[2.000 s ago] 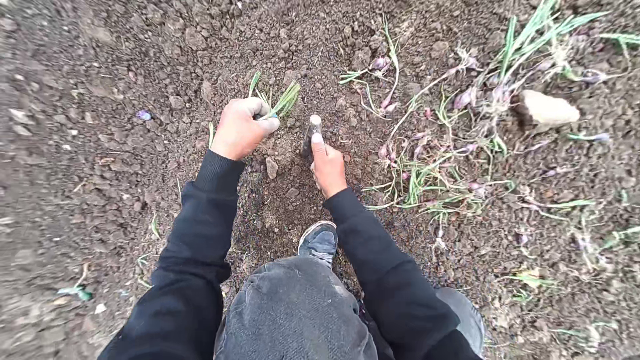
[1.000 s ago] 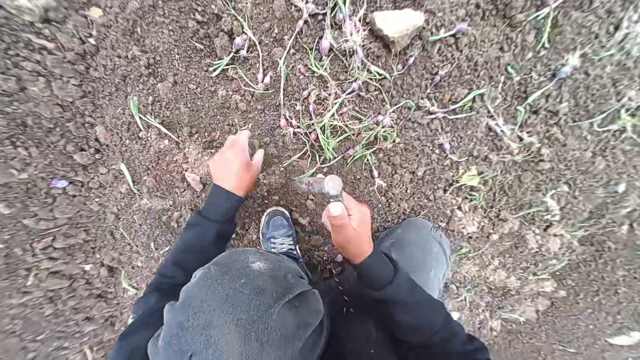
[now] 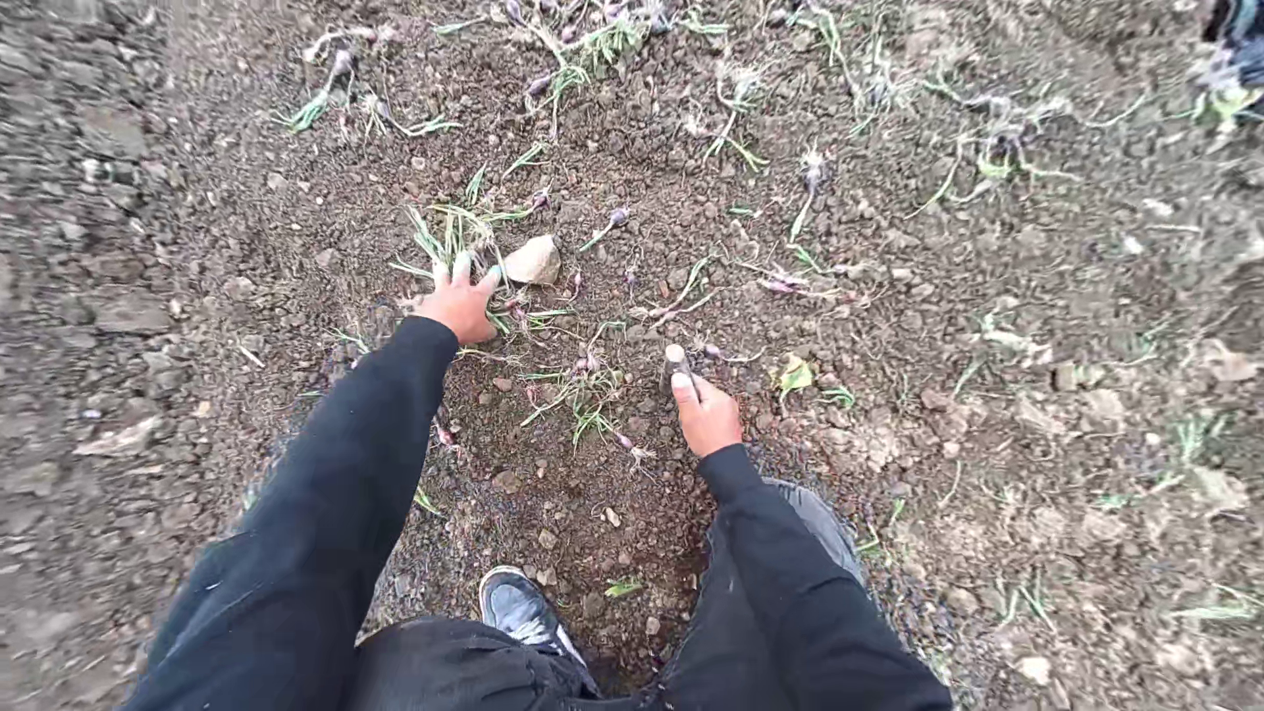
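My left hand (image 3: 461, 304) reaches out over a clump of small onion plants with green leaves (image 3: 449, 232), its fingers spread; its palm side is hidden. Right beside its fingertips lies a pale stone (image 3: 533, 261). My right hand (image 3: 708, 415) is closed around a short tool handle (image 3: 675, 363) with a light round end, thumb on top; the rest of the tool is hidden. Between the hands, a loose bunch of small purple bulbs with green leaves (image 3: 585, 393) lies on the soil. A single purple bulb (image 3: 618, 217) lies above, to the right of the stone.
Rough clods of brown soil (image 3: 128, 306) surround me. More uprooted onion plants lie scattered at the top (image 3: 602, 35) and upper right (image 3: 1002, 138). A yellow-green leaf (image 3: 794, 375) rests right of my right hand. My shoe (image 3: 523, 604) stands below, between my arms.
The green sprigs held in my left hand two seconds ago are gone from it by the middle frame. That hand has now reached forward to the plants near the stone. The view has shifted right.
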